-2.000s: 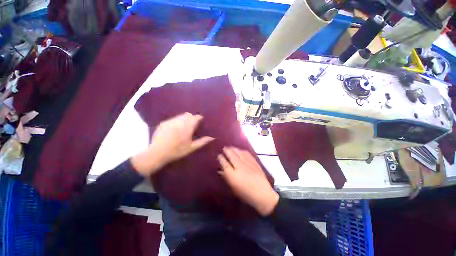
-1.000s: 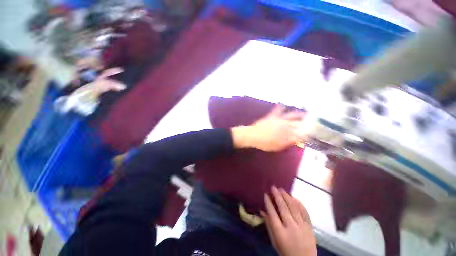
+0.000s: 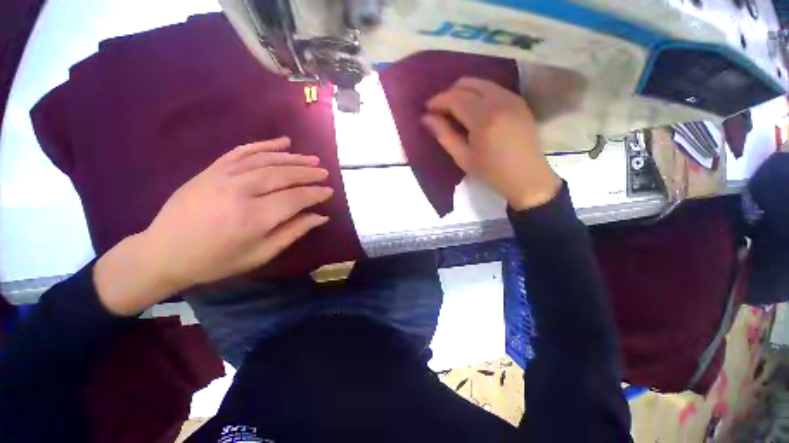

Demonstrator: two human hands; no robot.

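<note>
A large maroon garment panel [image 3: 186, 104] lies on the white table left of the needle, its right edge running down from the presser foot [image 3: 313, 93]. My left hand [image 3: 238, 210] lies flat on this panel, palm down, fingers slightly apart and pointing right. My right hand [image 3: 491, 130] is over the small cut panel [image 3: 420, 112], right of the needle, with thumb and forefinger close together at the cloth; whether they pinch it cannot be told. The white sewing machine head [image 3: 510, 43] with "JACK" lettering stands above both pieces.
A metal bracket [image 3: 640, 163] and small metal tools [image 3: 695, 143] lie at the table's right end. A blue crate [image 3: 517, 303] is below the grey front edge [image 3: 415, 240]. Maroon cloth heaps [image 3: 666, 294] lie below right, others [image 3: 164, 372] below left. Another person's dark sleeve [image 3: 768, 229] shows at far right.
The view has swung right and closer to the machine. My left hand has moved back from the needle onto the panel's lower part. My right hand has left the large panel for the small one.
</note>
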